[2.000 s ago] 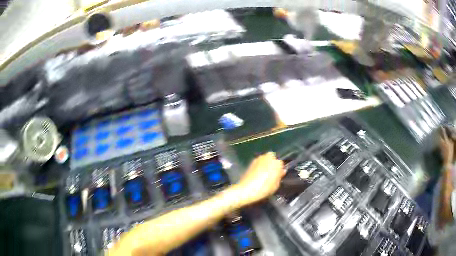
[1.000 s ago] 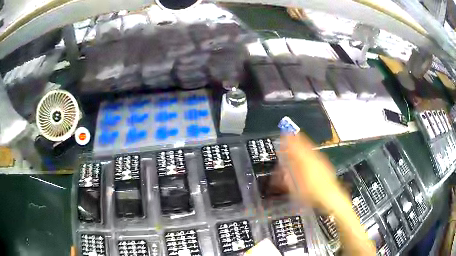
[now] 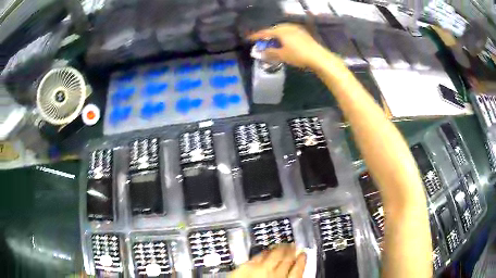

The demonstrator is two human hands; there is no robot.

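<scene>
A large clear blister tray [image 3: 228, 216] holds two rows of black keypad phones [image 3: 258, 174]; the bare screens show no blue print. My right hand [image 3: 291, 46] is raised at the far side, its fingers closed on a small blue-and-white item [image 3: 263, 45] at the top of a whitish dispenser bottle [image 3: 268, 87]. My left hand [image 3: 272, 264], cut off by the bottom edge, lies over the lower part of a phone in the near row. A white piece [image 3: 310, 263] shows beside its fingers; whether they grip it I cannot tell.
A film sheet with blue prints [image 3: 177, 92] lies behind the tray. A small fan [image 3: 61, 96] and a white disc with orange-red centre [image 3: 91, 114] stand left. A second phone tray [image 3: 443, 201] lies right, partly behind my right forearm. A phone [image 3: 451, 96] lies on white sheets.
My right hand has moved from over the tray to the bottle and has taken the blue-and-white item off the bench. My left hand has come into view at the near row. The view has shifted.
</scene>
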